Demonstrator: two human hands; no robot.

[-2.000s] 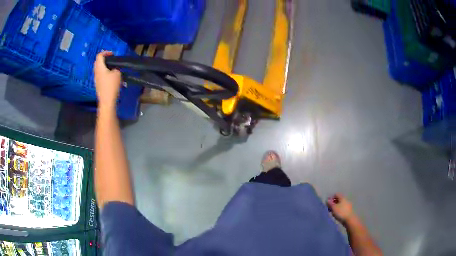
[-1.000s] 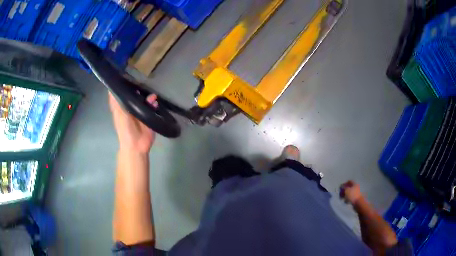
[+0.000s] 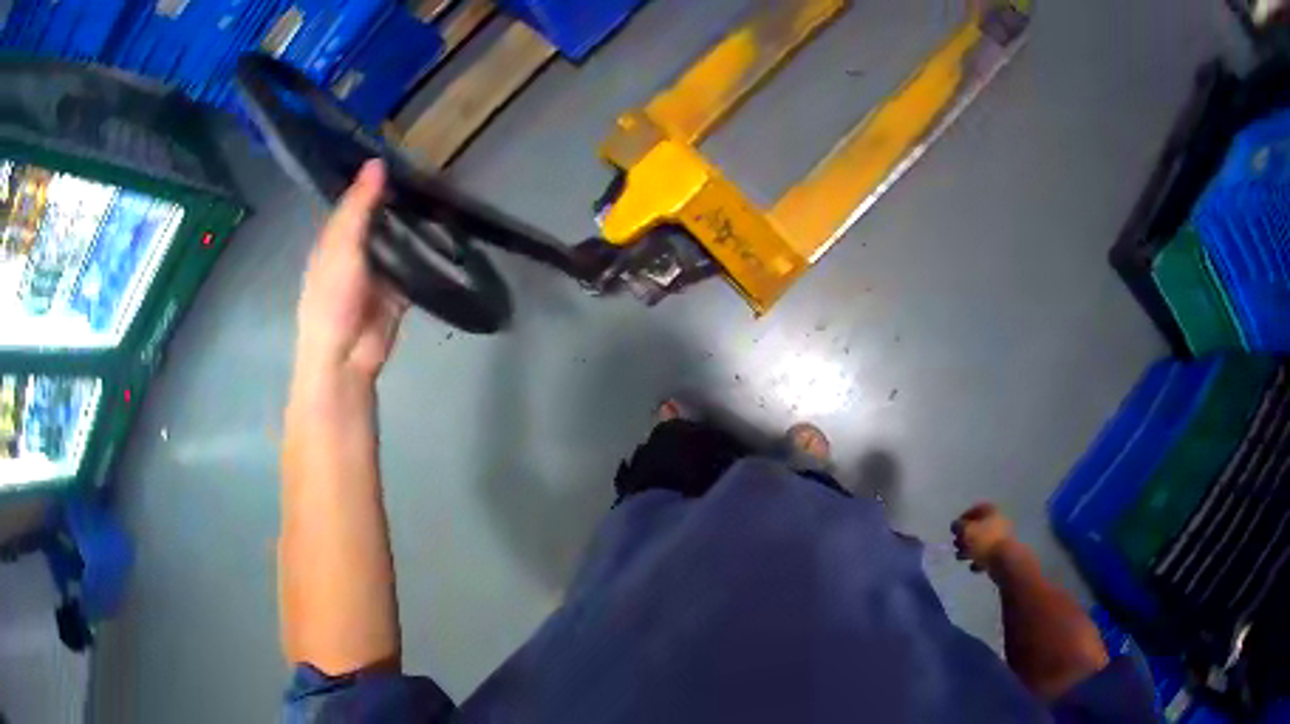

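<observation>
A yellow hand pallet truck stands on the grey floor ahead of me, its two forks pointing away to the upper right with nothing on them. Its black loop handle leans towards me at the left. My left hand is on the near side of the loop, thumb up along it; the fingers are partly hidden. My right hand hangs low at my right side, its fingers curled, small and blurred; I cannot tell if it holds anything.
Blue plastic totes stand at the upper left, with a wooden pallet beside them. A lit glass-front cabinet is at the left. More blue totes and a green tote are at the right.
The handle has swung left and down from its place two seconds ago, with my left hand on it. The truck appears turned, its forks now slanting to the upper right.
</observation>
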